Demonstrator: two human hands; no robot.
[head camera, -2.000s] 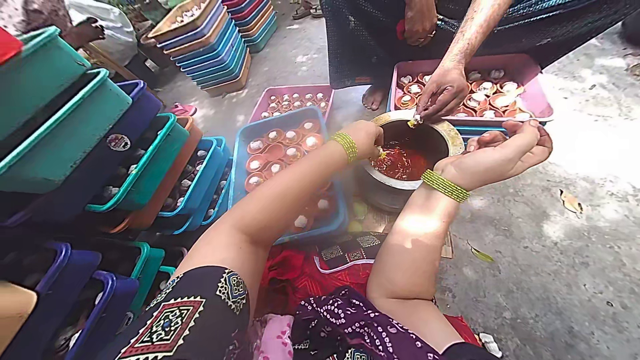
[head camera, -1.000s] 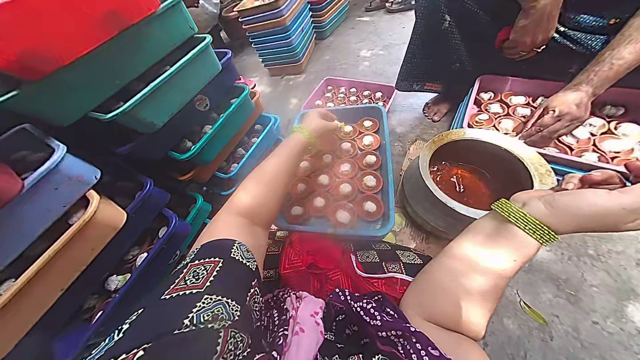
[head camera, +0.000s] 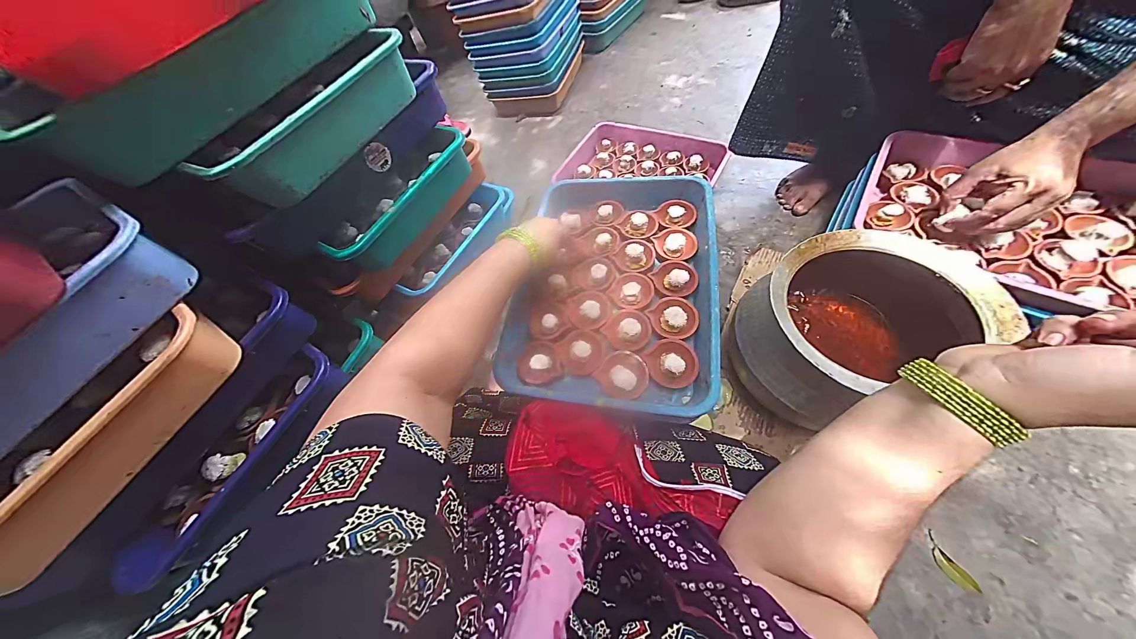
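My left hand (head camera: 552, 238) is over the upper left part of a blue plastic tray (head camera: 712, 293) that holds rows of small clay cups (head camera: 628, 328), each with a white lump inside. Blur hides its fingers, so I cannot tell whether they hold anything. To the right stands a round metal pot (head camera: 785, 373) with reddish-orange liquid (head camera: 843, 333) in it. My right hand (head camera: 1087, 330) is palm up beyond the pot's right rim, partly cut off by the frame edge; no object shows in it. Both wrists wear green bangles.
Stacked plastic trays (head camera: 293, 133) with similar cups rise on the left. A pink tray (head camera: 719, 151) lies behind the blue one. At the right, another person's hand (head camera: 1021, 182) reaches into a second pink tray (head camera: 896, 146) of cups. More stacked trays (head camera: 532, 62) stand at the back.
My left hand has moved from over the pot to the blue tray, reaching it by one second ago. The other person's hand has moved from the pot to the pink tray. The view has shifted left.
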